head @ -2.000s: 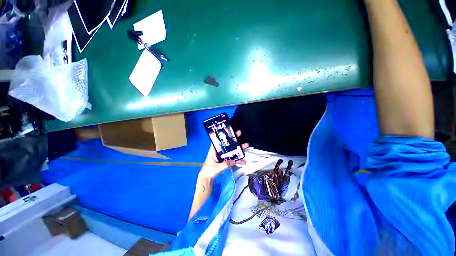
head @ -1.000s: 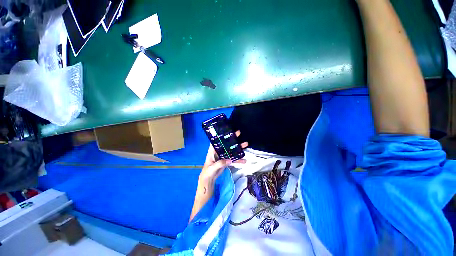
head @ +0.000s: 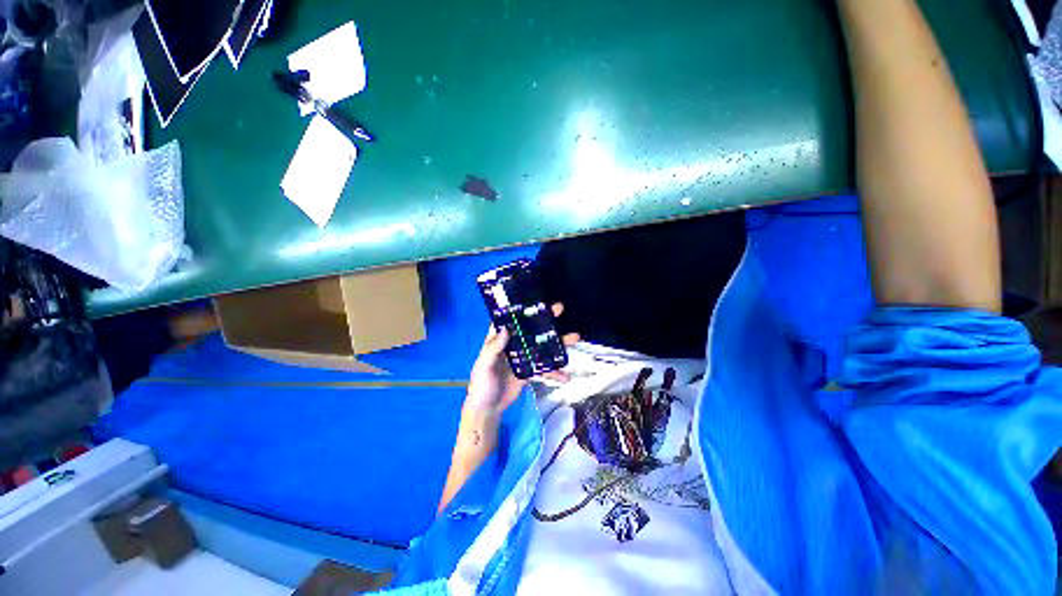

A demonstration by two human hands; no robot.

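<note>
My left hand [head: 498, 370] holds a smartphone [head: 523, 320] with a lit, mostly dark screen, low over my lap in front of the bench edge. The thumb lies at the phone's left side and fingertips show at its right side. My right forearm [head: 926, 163] reaches up over the right part of the green bench [head: 512, 116]; my right hand is cut off by the top edge of the picture. Black die-cut sheets [head: 186, 41] with white edges lie at the bench's upper left.
Two white cards [head: 320, 171] and a thin dark tool [head: 338, 118] lie on the bench. Bubble wrap [head: 105, 210] hangs over its left edge. A dark scrap [head: 479, 187] lies near the front. An open cardboard box [head: 384, 311] and a white bin [head: 82, 495] are below.
The phone screen has changed from a bright picture to a mostly dark display. My left thumb has moved up along the phone's side. The bench has shifted slightly left in view.
</note>
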